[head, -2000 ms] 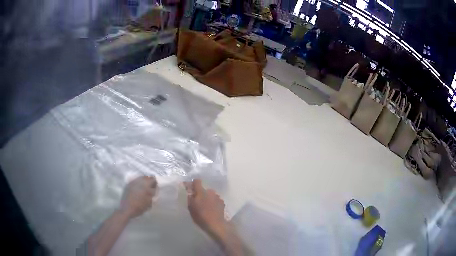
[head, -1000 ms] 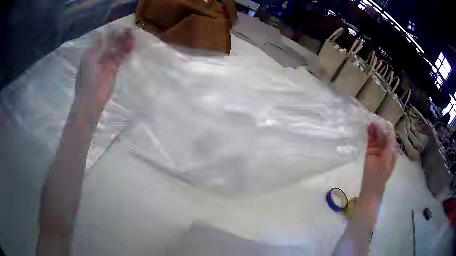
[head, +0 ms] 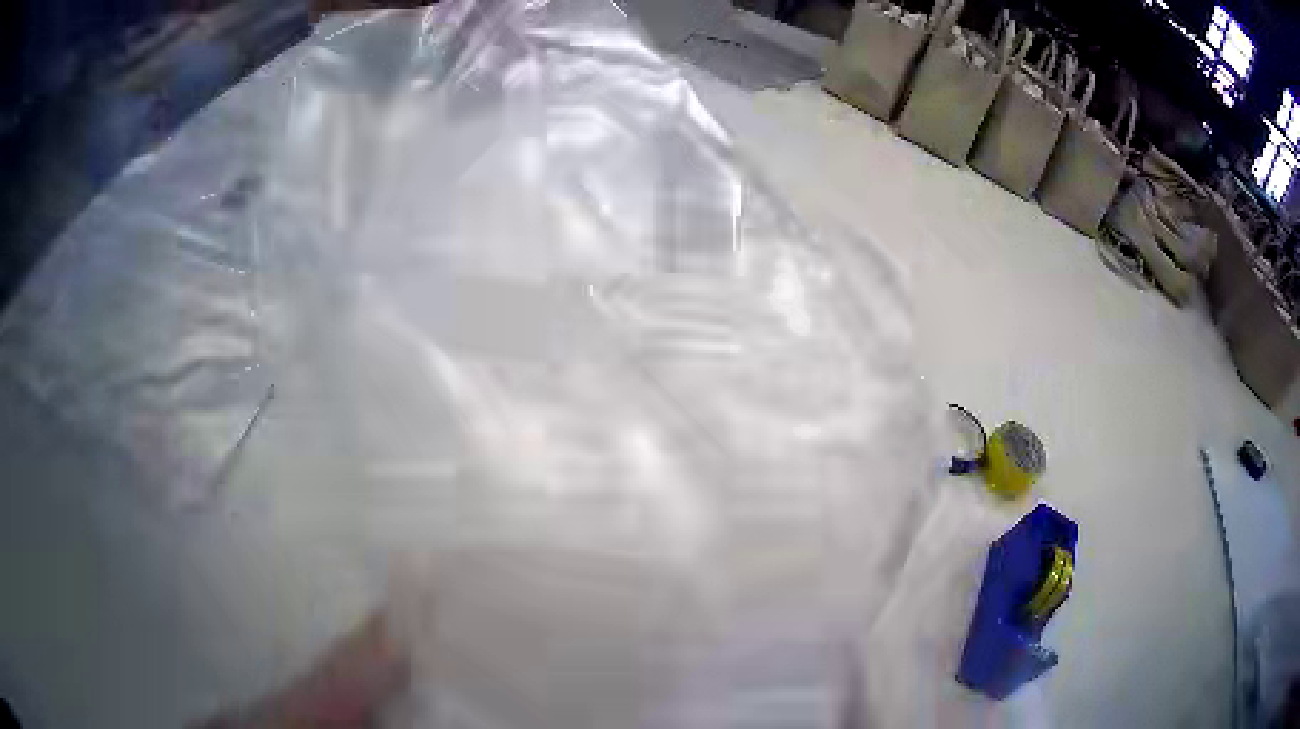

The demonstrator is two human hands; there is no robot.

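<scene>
A large clear poly bag (head: 627,342) is spread out and billowing across the middle of the view, blurred by motion. My left hand (head: 392,627) shows only as a blurred skin-coloured shape with forearm at the bottom left, against the near part of the film; its fingers cannot be made out. My right hand cannot be seen. A faint pinkish patch shows through the film at the top edge, too blurred to name. More clear film, the stack of empty poly bags (head: 157,328), lies at the left of the table.
A blue tape dispenser (head: 1015,605) with a yellow roll stands at the right, with a yellow tape roll (head: 1015,460) and a partly covered ring behind it. Beige totes (head: 948,100) stand along the far side, beside floppy totes (head: 1162,228). A small dark roll (head: 1252,459) lies far right.
The poly bag, stretched between both raised hands before, now billows over the table centre. My left hand has moved down; my right hand has gone from sight. The brown bag is no longer visible.
</scene>
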